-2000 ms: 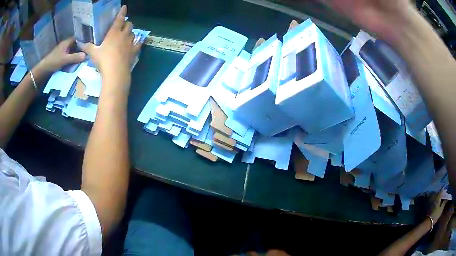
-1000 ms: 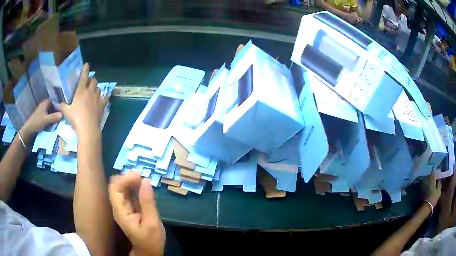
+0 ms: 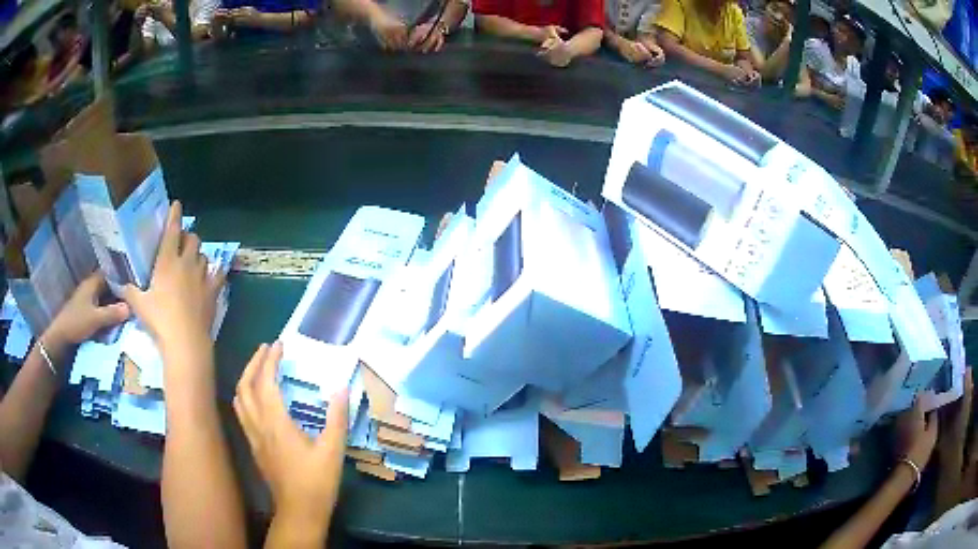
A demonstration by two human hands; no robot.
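My left hand (image 3: 292, 434) is at the near end of a stack of flat carton blanks (image 3: 375, 234), fingers and thumb apart, fingertips at the stack's left edge and thumb over its stepped tabs. Whether it presses on them is hard to tell. The blanks are white and light blue with a dark printed product picture. My right hand is not in view. Two erected cartons (image 3: 558, 311) lean just right of the stack. Another erected carton (image 3: 697, 198) lies tilted on top of the pile at the right.
A person at the left holds open cartons (image 3: 134, 209) above more blanks. A forearm with a bracelet (image 3: 909, 472) reaches in at the lower right. Several people sit across the dark-green worktop (image 3: 397, 513). Erected cartons lean in a heap at the right. Metal posts (image 3: 897, 129) stand behind.
The view has tilted up, showing the people opposite. My left hand has come into view and moved up to the blanks. The arm across the upper right is gone, and a carton now lies atop the pile.
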